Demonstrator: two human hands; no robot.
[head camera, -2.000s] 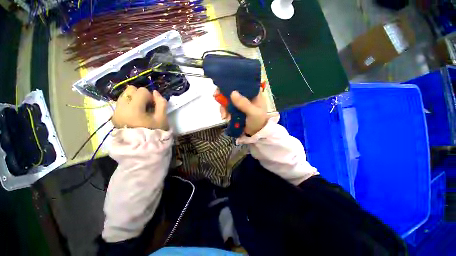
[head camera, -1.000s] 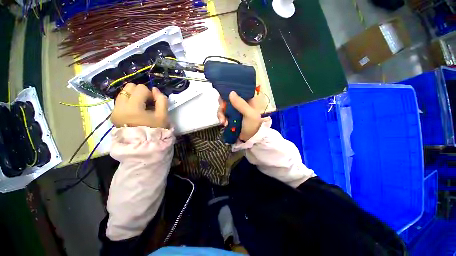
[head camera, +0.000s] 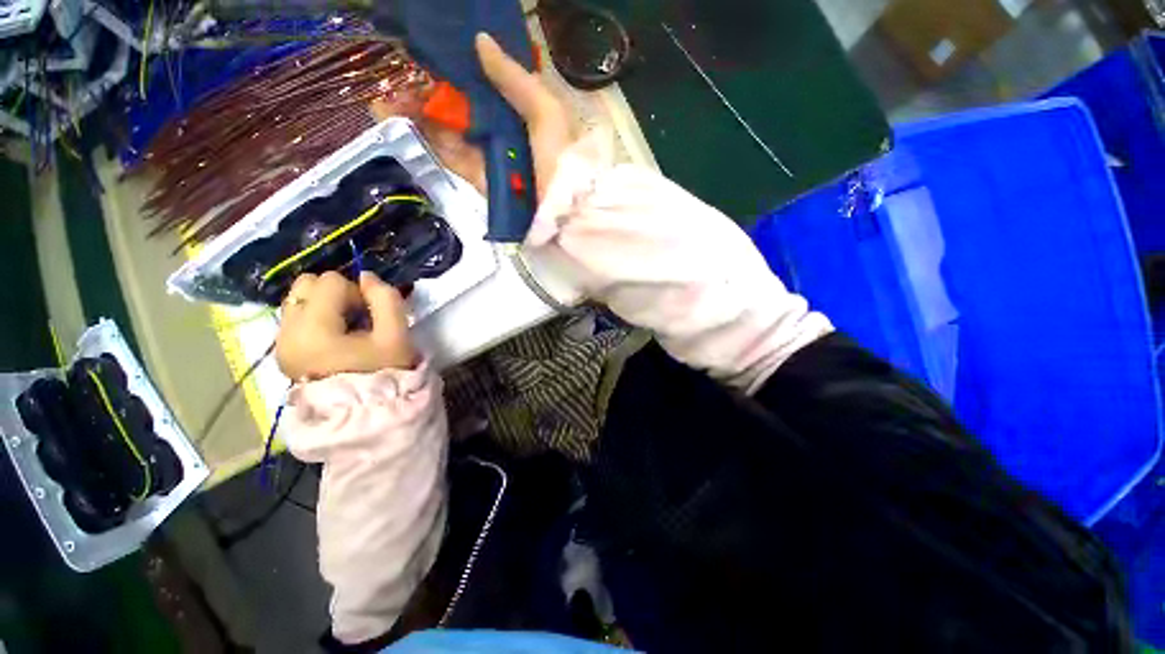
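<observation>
A white panel (head camera: 475, 256) with a black socket module (head camera: 296, 228) lies tilted on the work board. A yellow wire (head camera: 342, 231) runs along the module's lobes. My left hand (head camera: 342, 326) is closed at the module's front edge, pinching what looks like a blue wire (head camera: 357, 254); its fingertips are partly hidden. My right hand (head camera: 526, 113) holds the dark blue pistol-grip tool (head camera: 475, 64) with its orange trigger, above the board's back. The tool's nose is cut off by the top edge.
Brown wires (head camera: 262, 134) lie behind the panel, with blue wires (head camera: 153, 118) beyond. A second panel unit (head camera: 77, 547) lies at the left. A dark oval object (head camera: 585, 49) is at the back. A large blue bin (head camera: 1022, 281) stands right. Striped cloth (head camera: 543, 386) hangs at the front edge.
My right hand has lifted the tool up and back, away from the module. My left hand stays at the module. The view has shifted, and the left unit appears lower.
</observation>
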